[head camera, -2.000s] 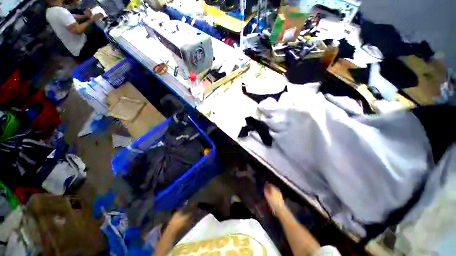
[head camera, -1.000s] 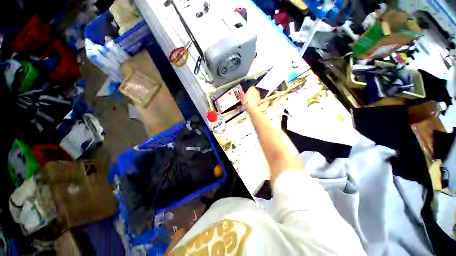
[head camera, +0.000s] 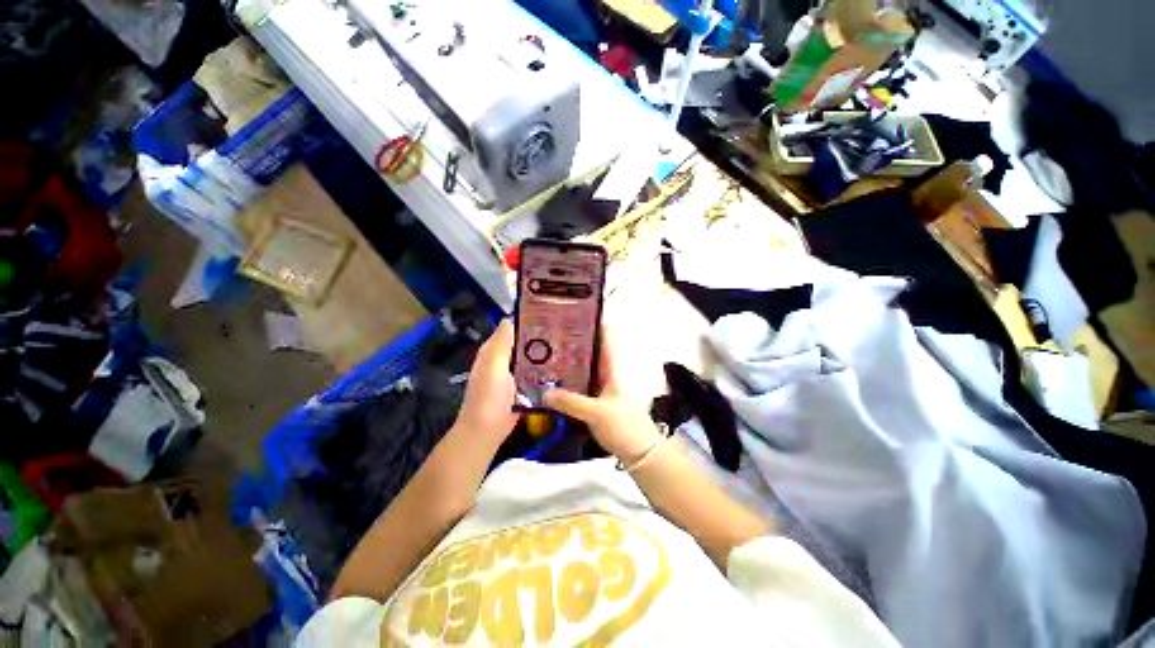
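A black smartphone (head camera: 559, 327) with a lit, pinkish screen is held upright in front of my chest. My left hand (head camera: 489, 386) grips its left edge and lower corner. My right hand (head camera: 613, 411) holds its right side, with the thumb over the lower part of the screen. Both hands are bare. The fingers behind the phone are hidden.
A white sewing machine (head camera: 523, 133) stands on the long white table beyond the phone. Pale grey cloth (head camera: 912, 443) with black pieces is heaped at the right. A blue crate (head camera: 342, 380) with dark cloth is at the left. A cream tray (head camera: 856, 146) of tools lies at the back right.
One second ago my right arm reached to the phone on the table by the sewing machine. The phone is now lifted close to my chest, and my left hand has come into view on it.
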